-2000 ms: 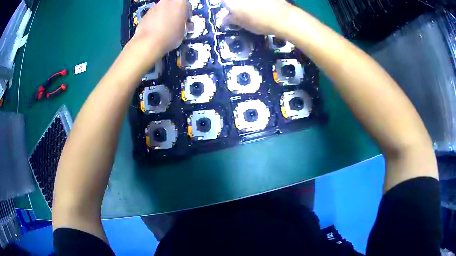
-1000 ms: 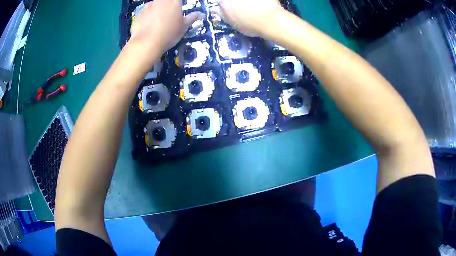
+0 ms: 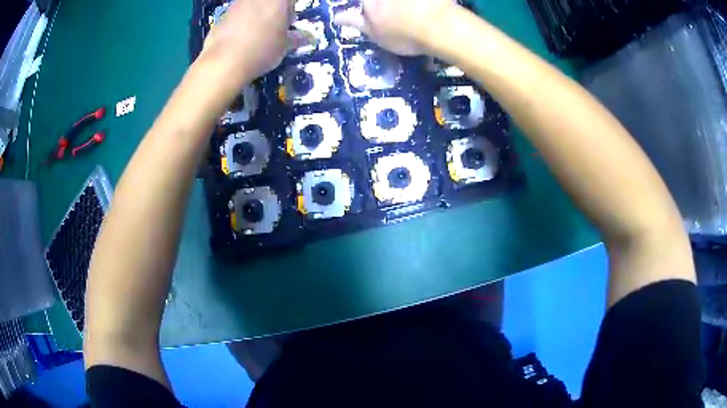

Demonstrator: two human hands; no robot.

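Note:
A black module tray [image 3: 263,245] lies on the green bench top, with silver modules [image 3: 400,178] in its pockets. Each has a dark round centre, and many show an orange tab [image 3: 303,194] at the edge. My left hand [image 3: 253,33] and my right hand [image 3: 402,22] are both bare, over the tray's far rows at the top of the picture, which cuts them off partly. Their fingers are bent down at the modules. The fingertips are blurred and glaring, so whether they hold anything cannot be seen.
Red-handled nippers [image 3: 80,134] and a small white label [image 3: 125,106] lie on the left. A small-parts tray [image 3: 73,253] with dark pockets is beside my left forearm. Stacked clear trays stand at the left [image 3: 22,247] and right [image 3: 658,119]. A dark ridged stack [image 3: 586,24] is upper right.
Both hands have shifted slightly over the far rows and stay near the same modules. The black tray appears a little higher in the picture.

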